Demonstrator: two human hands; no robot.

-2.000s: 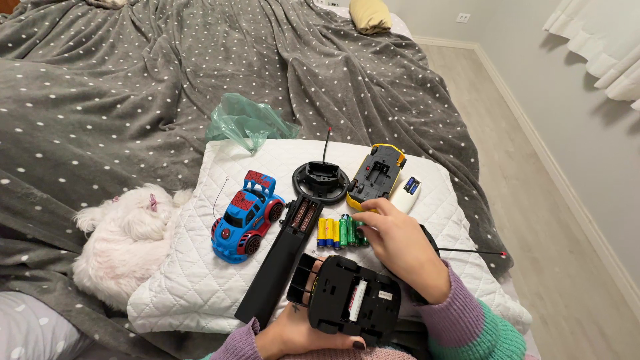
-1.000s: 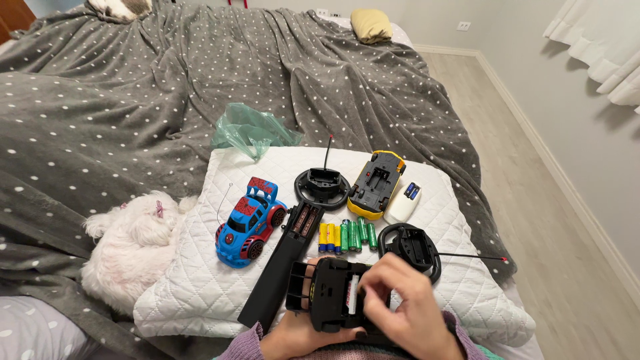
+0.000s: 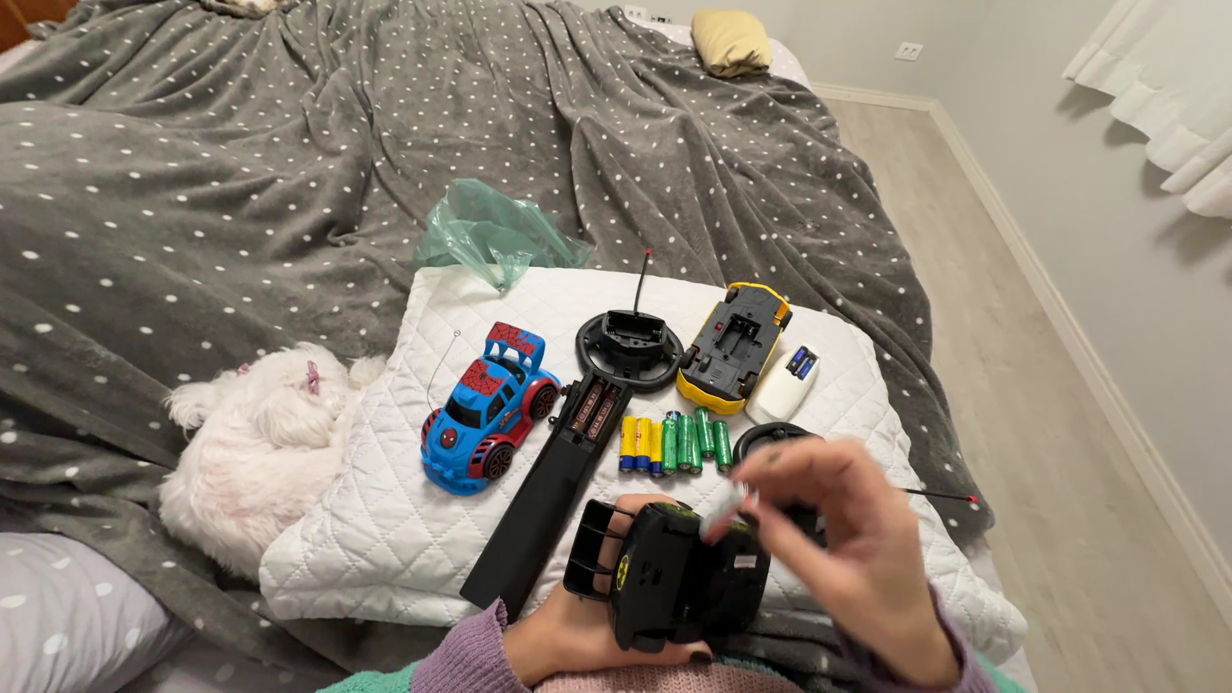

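My left hand grips a black toy car, its underside facing up. Just above it, my right hand pinches a blurred whitish battery. Beyond lie several yellow-blue batteries and green batteries side by side. A long black device with batteries in its open compartment rests left of them. Behind are a black steering-wheel controller with an antenna, an overturned yellow toy car and a white remote with its batteries exposed. A second wheel controller is partly hidden by my right hand.
A blue and red toy car stands on the white quilted pillow. A green plastic bag lies at its far edge. A white fluffy dog lies against the left side, on the grey dotted blanket.
My right hand has moved from the green batteries to the black car, then lifted slightly off it, a whitish battery now between its fingers. The black car has tilted in my left hand.
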